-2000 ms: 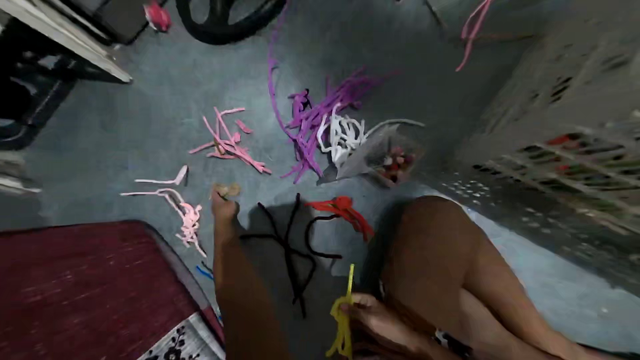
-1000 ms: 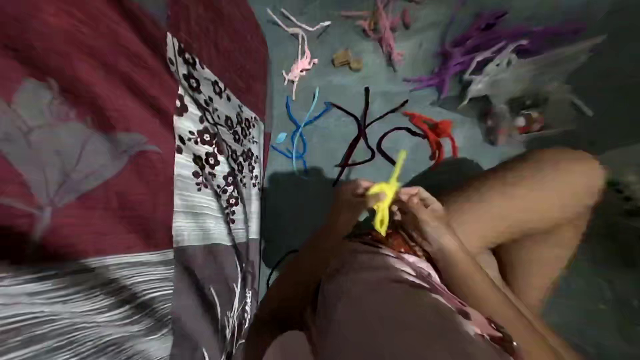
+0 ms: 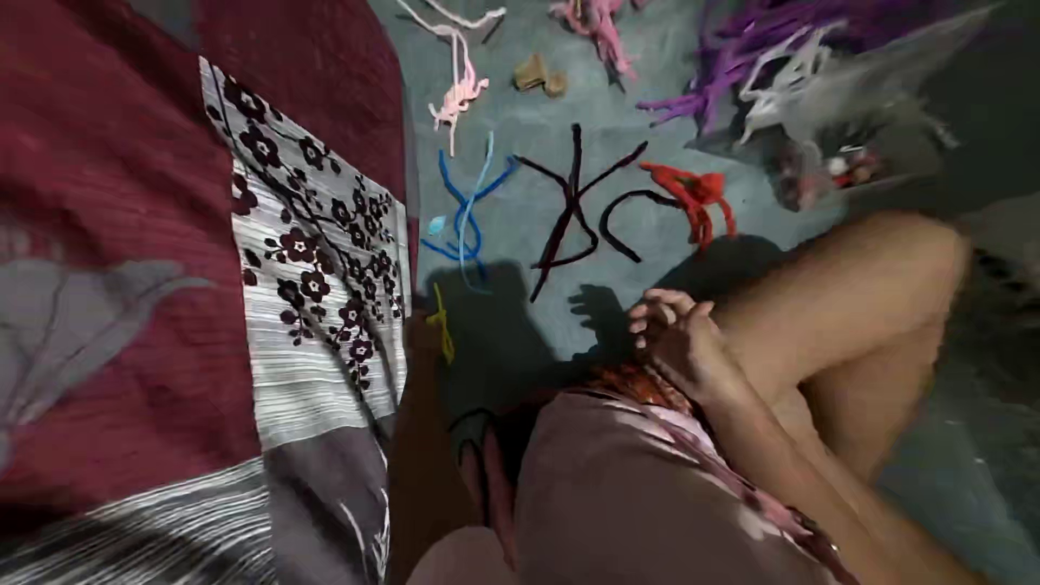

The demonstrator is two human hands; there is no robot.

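My left hand [image 3: 421, 331], dim in shadow, is low beside the fabric-covered edge, at a yellow pipe cleaner bundle [image 3: 443, 325]; whether its fingers grip the bundle cannot be told. My right hand [image 3: 674, 333] is raised above my lap, fingers apart and holding nothing. Blue pipe cleaners [image 3: 465, 215] lie crossed on the floor beyond my left hand. Right of them are black pipe cleaners [image 3: 574, 207], then a red bundle [image 3: 703, 199]. Farther off lie a pale pink bundle [image 3: 460, 93], a darker pink one [image 3: 603, 32], purple ones [image 3: 715, 77] and white ones [image 3: 784, 77].
A maroon, white and grey patterned cloth [image 3: 317, 244] covers the raised surface at left. A clear plastic bag [image 3: 886, 106] with small items lies at upper right. A small brown piece [image 3: 539, 77] is on the floor [image 3: 520, 138]. My bent leg [image 3: 845, 301] is at right.
My hands were together on the yellow bundle a second ago; they have parted, the left moving left to the cloth edge, where the yellow now is. Earlier my left hand was by the small brown piece.
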